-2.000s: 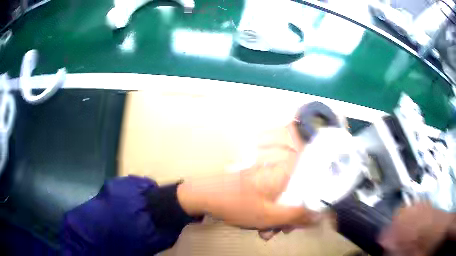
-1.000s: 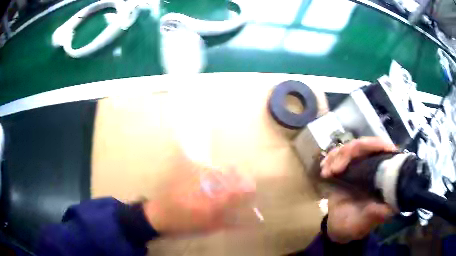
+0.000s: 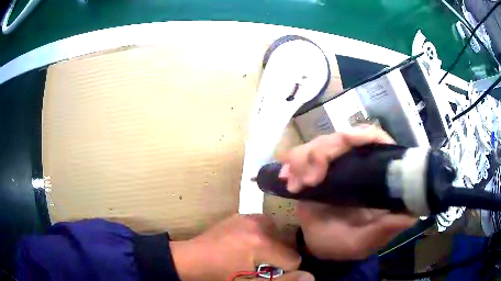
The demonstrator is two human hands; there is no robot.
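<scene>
A long white curved housing [image 3: 258,137] lies on the cardboard mat [image 3: 137,131], its wide round end resting on the dark support ring [image 3: 280,43]. The round face shows a small dark slot. My left hand [image 3: 247,247] holds the housing's narrow end at the bottom. Thin red lead wires with a small white connector [image 3: 269,270] lie over its fingers. My right hand [image 3: 340,181] grips the black electric screwdriver [image 3: 351,178], which lies nearly level, its nose over the housing's narrow part. Whether the bit touches the housing cannot be told.
A grey-white metal screw feeder [image 3: 384,104] stands right of the round end. Piled white housings [image 3: 472,142] lie at the far right. The green conveyor belt [image 3: 220,11] runs across the back, with part of a white unit at top left. Tiny dark specks dot the cardboard. Black cords cross the right side.
The white housing now lies on the ring, which was bare a second ago. The screwdriver has moved left from the feeder to over the housing. My left hand has moved down and right.
</scene>
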